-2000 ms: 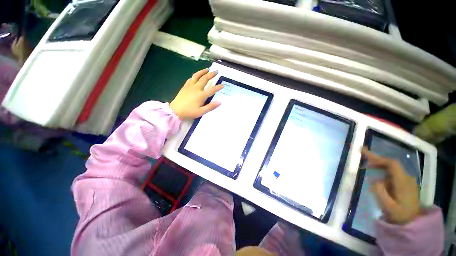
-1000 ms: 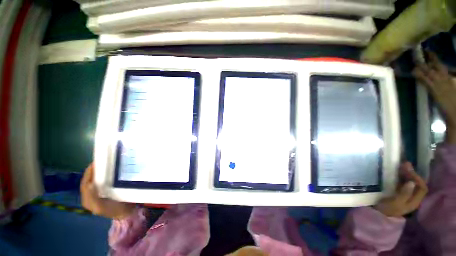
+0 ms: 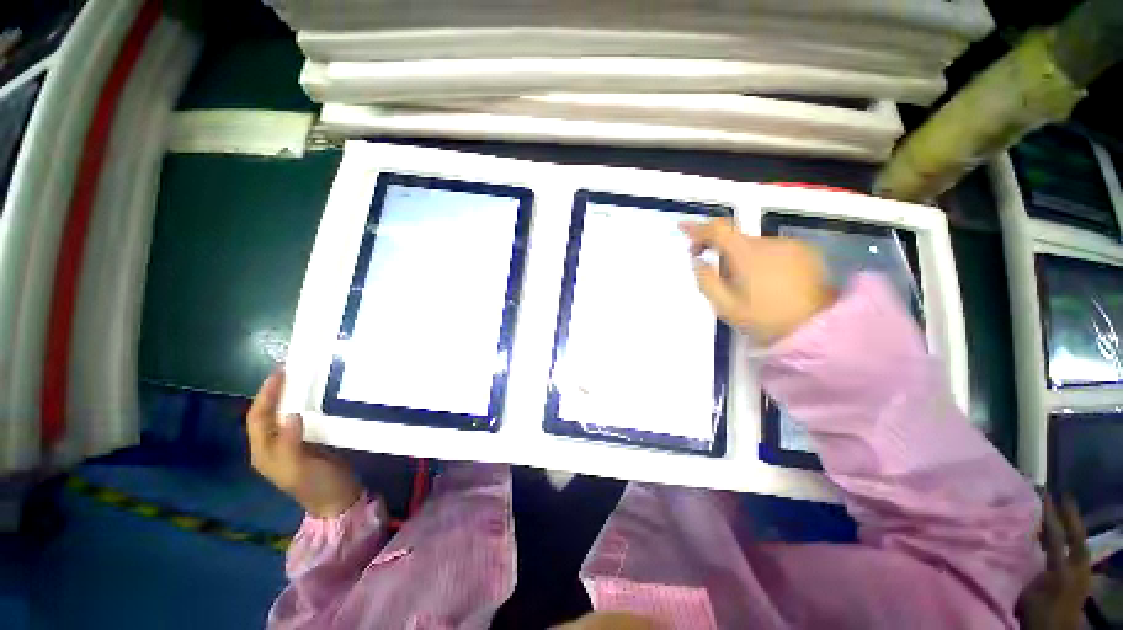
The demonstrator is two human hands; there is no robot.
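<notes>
A white foam tray [image 3: 542, 308] holds three tablets side by side in front of me. The left tablet [image 3: 434, 302] and the middle tablet [image 3: 634, 332] have bright white screens. The right tablet [image 3: 881, 256] looks grey and is partly hidden by my right forearm. My left hand [image 3: 296, 455] holds the tray's lower left corner. My right hand [image 3: 761, 277] is over the upper right of the middle tablet, its index fingertip at or just above the screen; contact cannot be told. It holds nothing.
Stacked white foam trays [image 3: 603, 76] stand beyond the working tray. A side stack with a red layer [image 3: 92, 222] is at left. A yellowish wrapped post [image 3: 985, 111] is upper right. Neighbouring trays [image 3: 1022, 283] lie at right. Another person's hand [image 3: 1062, 566] shows at lower right.
My right hand has let go of the tray's right corner and moved over the middle tablet. My left hand stays at the left corner. The other person's hand has moved from upper to lower right.
</notes>
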